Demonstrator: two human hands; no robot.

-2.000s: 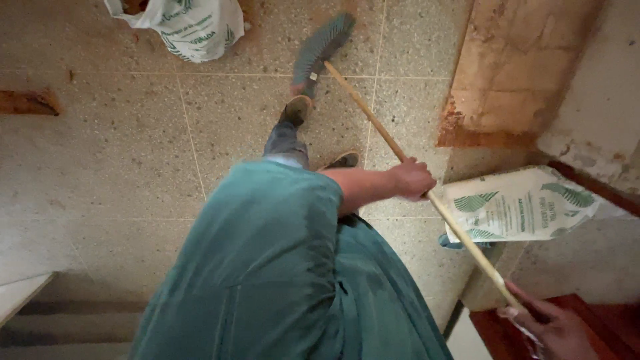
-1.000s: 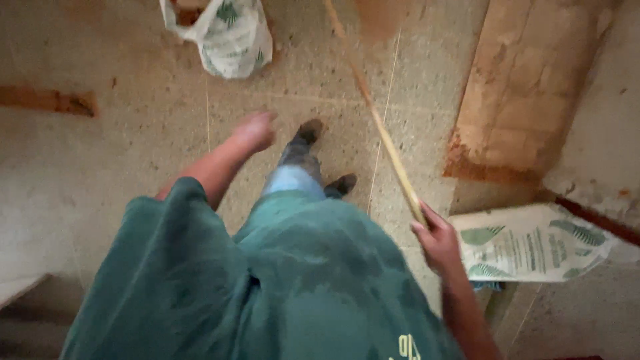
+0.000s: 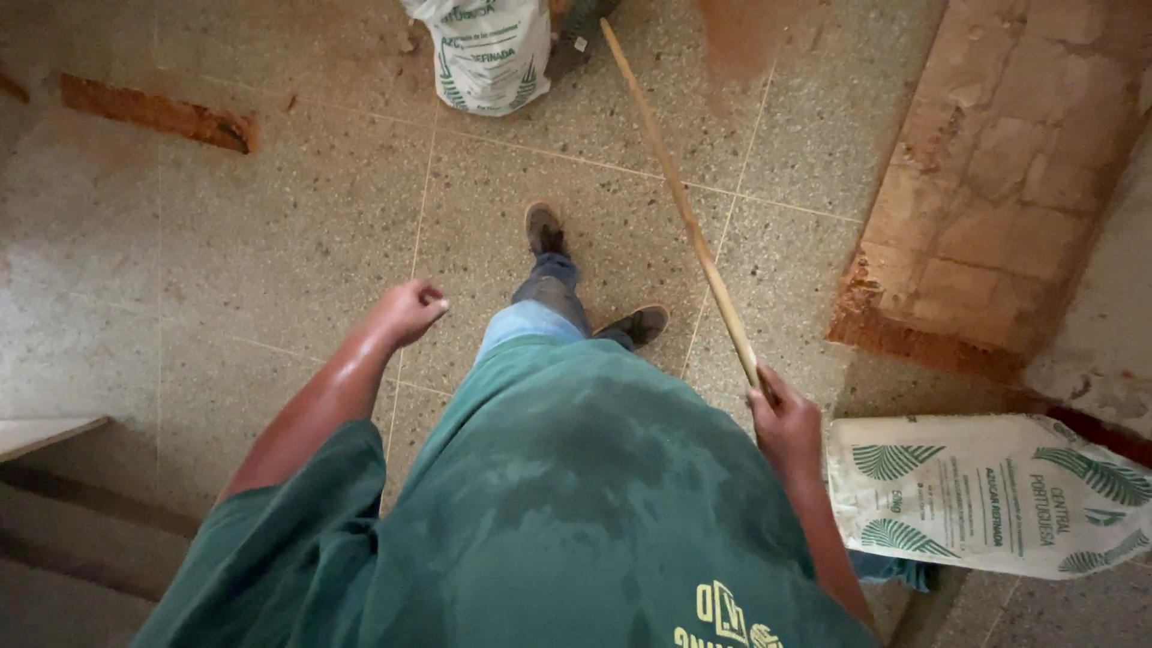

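My right hand [image 3: 785,416] is closed around the near end of a long wooden broom handle [image 3: 693,225]. The handle slants up and left across the floor, its far end beside a dark broom head [image 3: 580,36] that is partly cut off by the top edge. Away from the handle, my left hand [image 3: 412,311] hangs over the floor to the left of my body, empty, with loosely curled fingers. Between the hands are my green shirt, wet in patches, and my shoes [image 3: 545,229].
A white printed sack [image 3: 490,58] stands at the top, touching or close to the broom head. Another printed sack [image 3: 981,495] lies at the right, below a recessed patch of exposed masonry [image 3: 1008,198]. A reddish strip [image 3: 157,112] marks the speckled floor at upper left.
My left hand has let go of the broom handle, which it gripped two seconds ago, and has moved to the left. My right hand has kept hold of it.
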